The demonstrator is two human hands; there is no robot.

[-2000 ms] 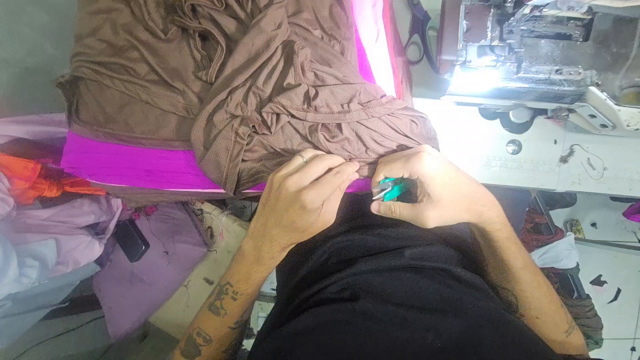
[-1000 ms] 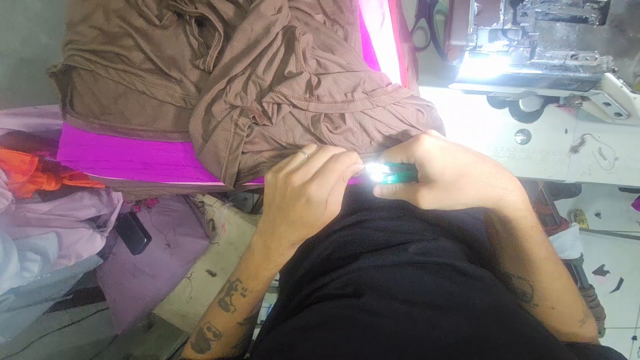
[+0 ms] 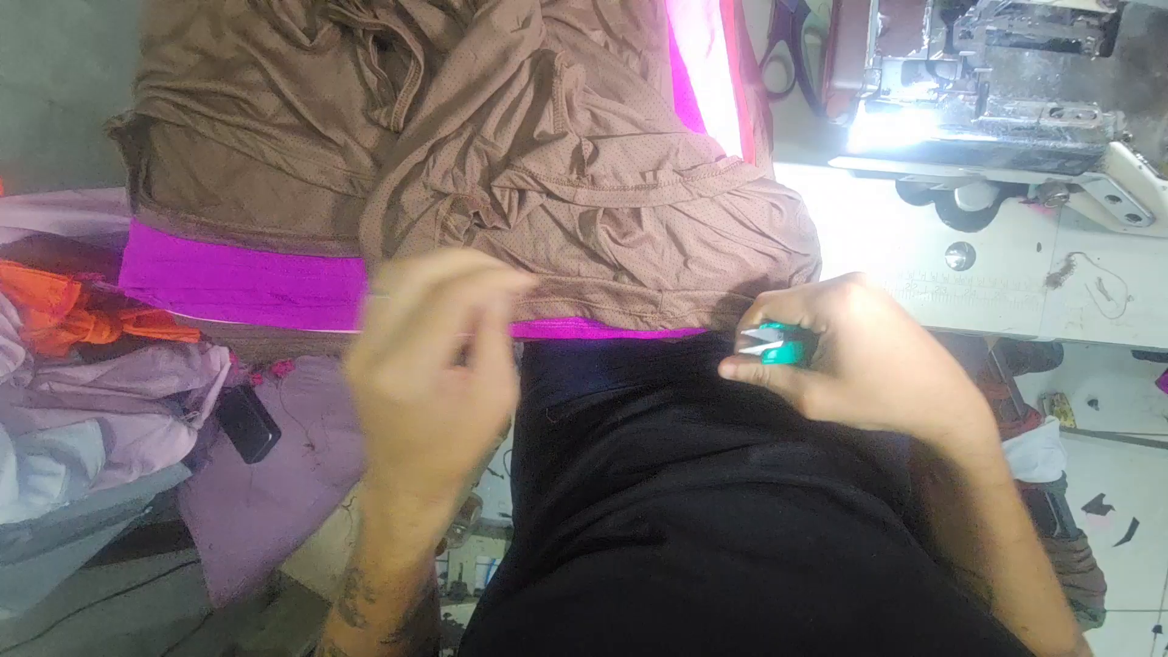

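My right hand (image 3: 849,356) holds small green thread snips (image 3: 777,345), their two pale blades pointing left and parted, beside the near right edge of a brown knit garment (image 3: 620,210). Blurred by motion, my left hand (image 3: 438,347) hovers over the garment's near edge with its fingers curled; whether anything is between them cannot be told. The brown garment lies rumpled, its hem seam toward me, on top of bright magenta fabric (image 3: 246,278) that shows along the near edge and at the upper right.
A lit sewing machine (image 3: 985,100) stands at the upper right, with dark-handled scissors (image 3: 787,55) beside it. Orange cloth (image 3: 46,301), pale lilac cloth (image 3: 109,392) and a black phone-like object (image 3: 248,423) are at the left. More folded cloth (image 3: 1072,570) lies lower right.
My left hand has moved left, away from the right hand; the two were close together at the hem before. The snips' blades now show parted in my right hand.
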